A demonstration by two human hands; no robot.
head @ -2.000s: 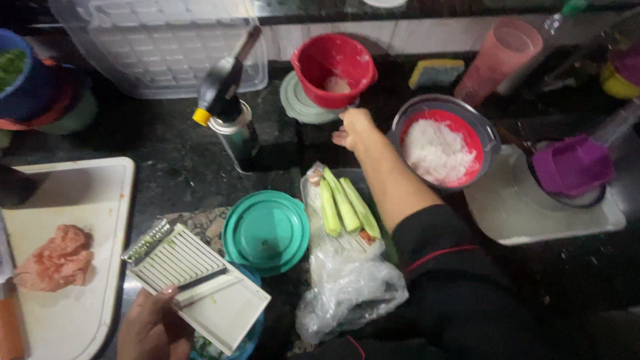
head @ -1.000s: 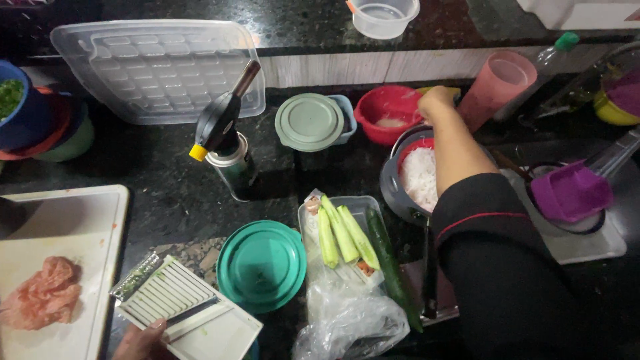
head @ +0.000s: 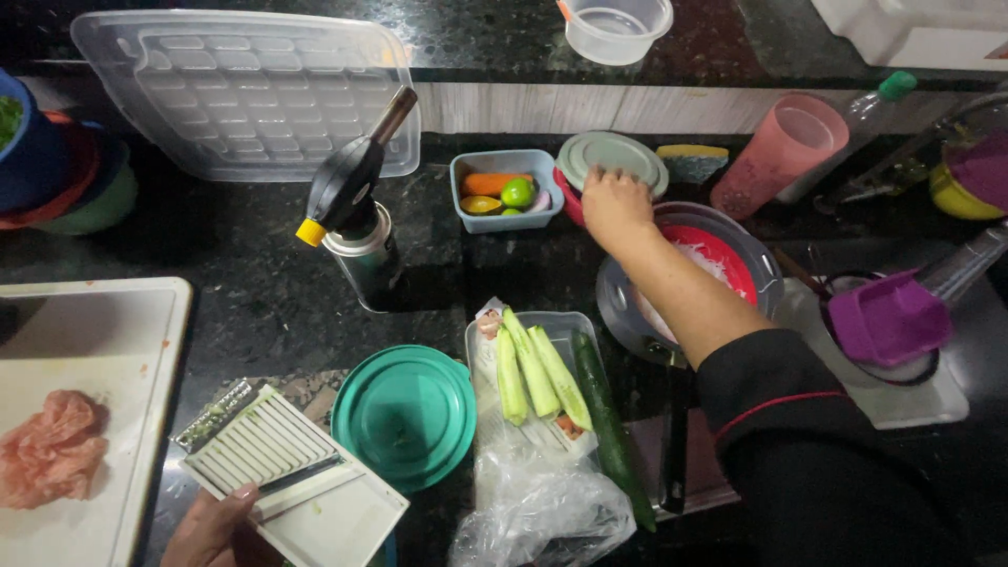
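My left hand [head: 213, 524] grips the edge of a white mandoline slicer [head: 295, 472] at the lower left. My right hand [head: 618, 201] reaches to the back and holds a round grey-green lid [head: 613, 161], which lies over the red bowl [head: 568, 197]. Left of that hand, a light blue container [head: 508, 224] stands uncovered with a carrot, limes and a cut orange-yellow fruit in it. Peeled cucumber pieces [head: 535, 370] and an unpeeled cucumber [head: 610, 425] rest on a clear tray near a plastic bag [head: 543, 504]. A teal lid [head: 403, 417] lies beside the slicer.
A kitchen torch [head: 358, 205] stands upright at centre left. The cutting board [head: 177, 331] with pink meat [head: 55, 449] is at the left. Beneath my right forearm is a grey pan [head: 622, 315] with a red bowl of white shreds. A pink cup [head: 780, 153] stands behind.
My right hand has moved left from the red bowl's far side to the lid. The lid has moved from the light blue container to the red bowl. My left hand still holds the slicer.
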